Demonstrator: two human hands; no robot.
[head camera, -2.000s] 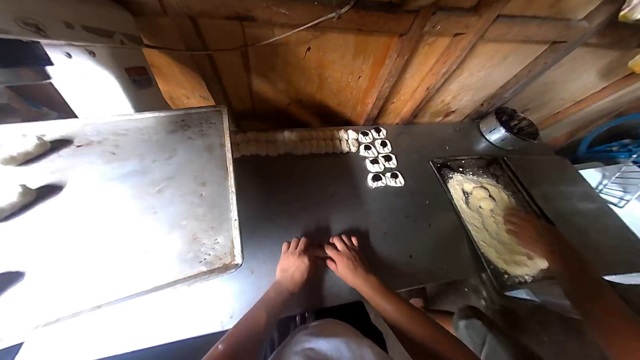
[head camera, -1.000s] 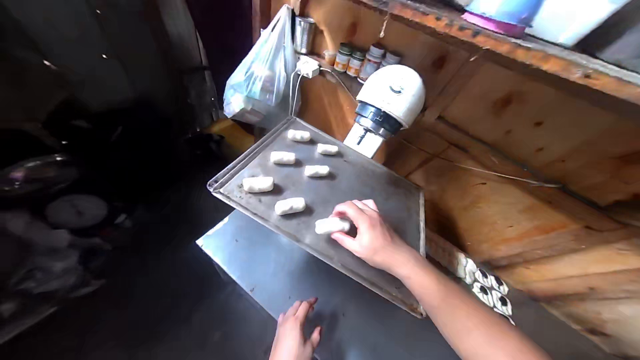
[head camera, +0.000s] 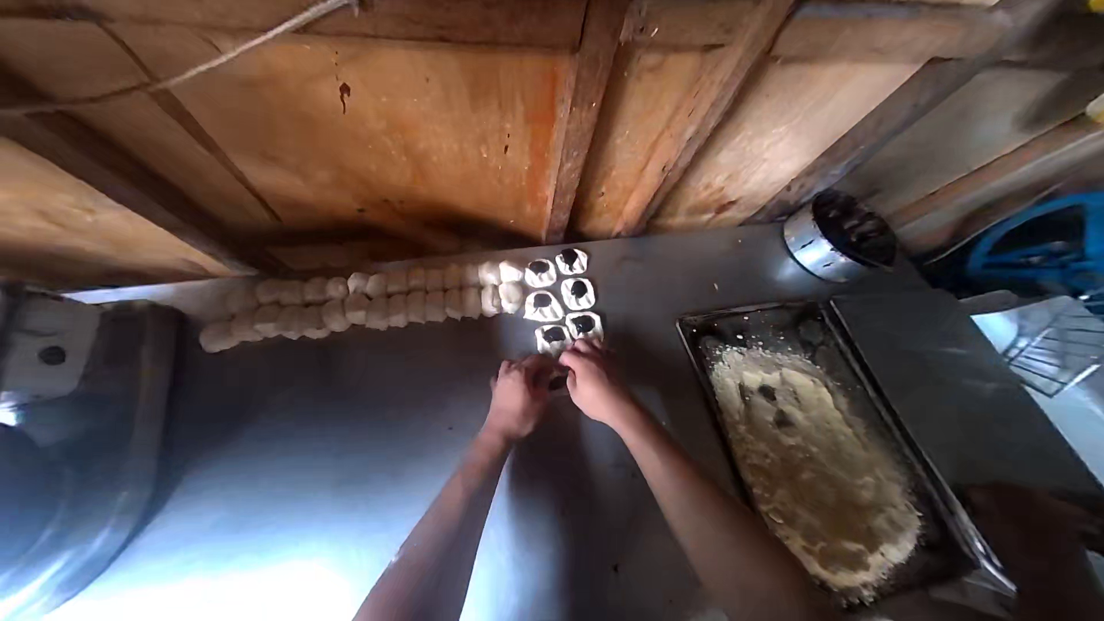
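My left hand (head camera: 519, 395) and my right hand (head camera: 593, 379) meet over the metal table, their fingertips at a small piece of dough with dark filling (head camera: 558, 380), mostly hidden by the fingers. Both hands seem to pinch its edges. Just beyond them lie several flattened dough pieces topped with dark filling (head camera: 578, 293), in two columns. To their left, two long rows of pale dough balls (head camera: 379, 310) sit pressed side by side along the wall edge of the table.
A dark tray (head camera: 690, 345) holding pale crumbs or flour lies at the right, with another person's arm (head camera: 1026, 535) beside it. A round metal container (head camera: 815, 250) with dark contents stands near the wooden wall (head camera: 414, 138). At the left is a grey machine or appliance (head camera: 52, 354).
The view has swung from the baking tray back to the table. My right hand, which was at a dough roll on that tray, is now beside my left hand at a filled dough piece.
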